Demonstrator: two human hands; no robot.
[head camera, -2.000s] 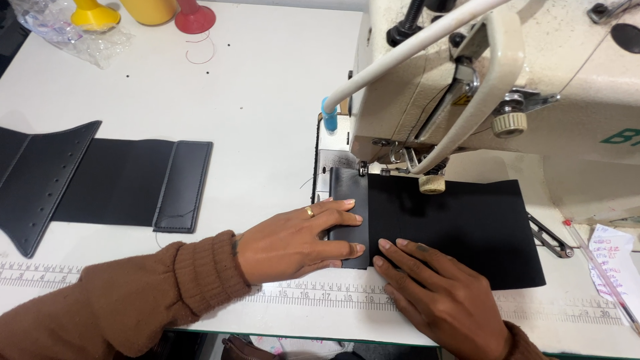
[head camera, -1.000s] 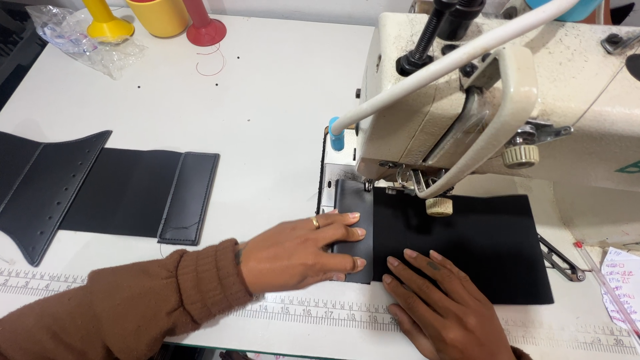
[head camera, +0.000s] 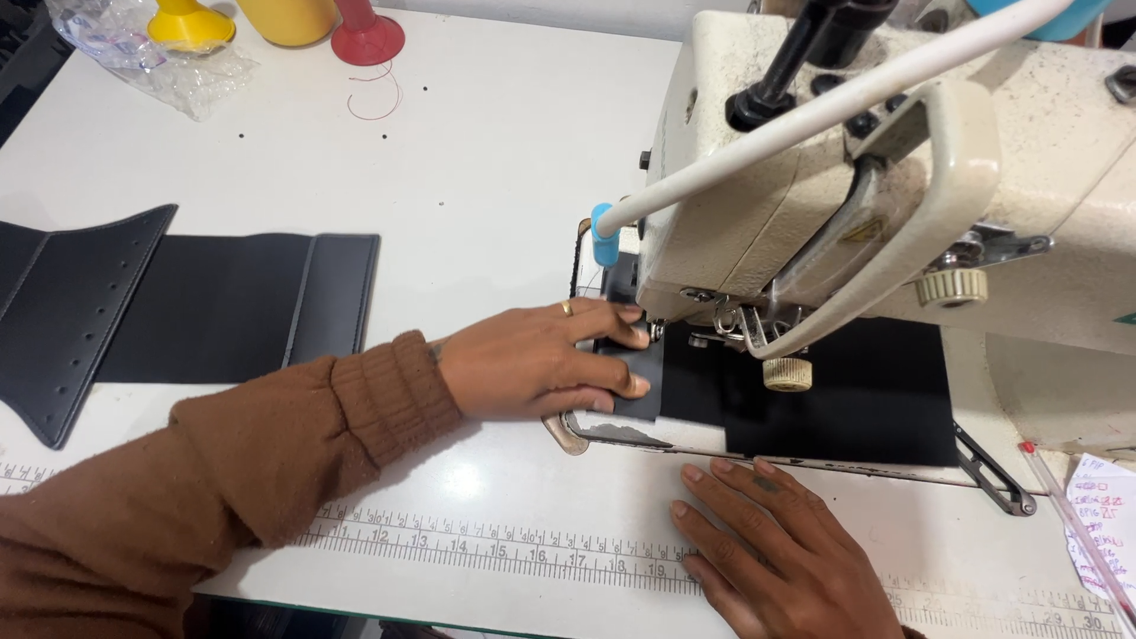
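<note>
A black sheet of material lies on the bed of a sewing machine, partly under its head. Along its left edge runs a smoother dark grey strip. My left hand, with a ring on one finger, presses its fingertips flat on that strip, just left of the presser foot area. The needle itself is hidden. My right hand rests with fingers apart on the white table by the printed ruler, below the sheet and not touching it.
Stitched black panels with a punched edge piece lie at the left. A ruler scale runs along the front edge. Yellow and red spools and clear plastic are at the back left. A pen and written paper lie at right.
My right hand has come off the black sheet onto the table in front. The sheet and strip have moved farther back under the machine head, with my left hand still on the strip.
</note>
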